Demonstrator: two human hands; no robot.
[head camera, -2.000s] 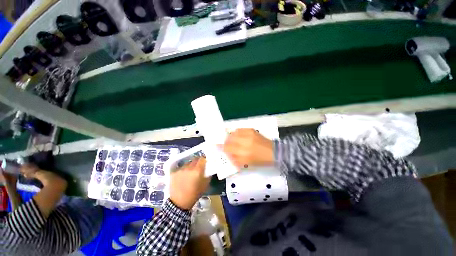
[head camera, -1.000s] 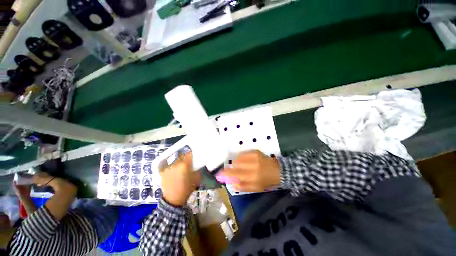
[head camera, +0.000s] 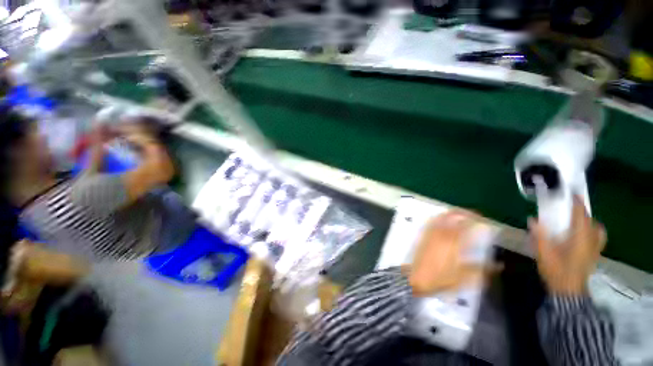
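Note:
A white bullet camera (head camera: 573, 146) is over the green belt at the right, with its round black face toward me. My right hand (head camera: 573, 254) grips its white bracket from below. My left hand (head camera: 447, 250) is blurred over the white sticker sheet in use (head camera: 451, 318), which shows a few black dots. Whether its fingers hold anything cannot be told. The spare sticker sheets (head camera: 261, 207) with rows of black panels lie to the left, beside crinkled clear plastic (head camera: 347, 229).
The green conveyor belt (head camera: 401, 121) runs behind the bench, edged by a pale rail (head camera: 344, 175). A white tray with tools (head camera: 429, 50) is beyond it. A cardboard box (head camera: 247, 314) is below the bench edge. Another person (head camera: 107, 200) sits at the left near a blue stool (head camera: 208, 257).
The view has swung left and blurred. The hands have moved apart; the right now holds a camera by its bracket at the belt, the left is over the sheet. The pink tool is no longer visible.

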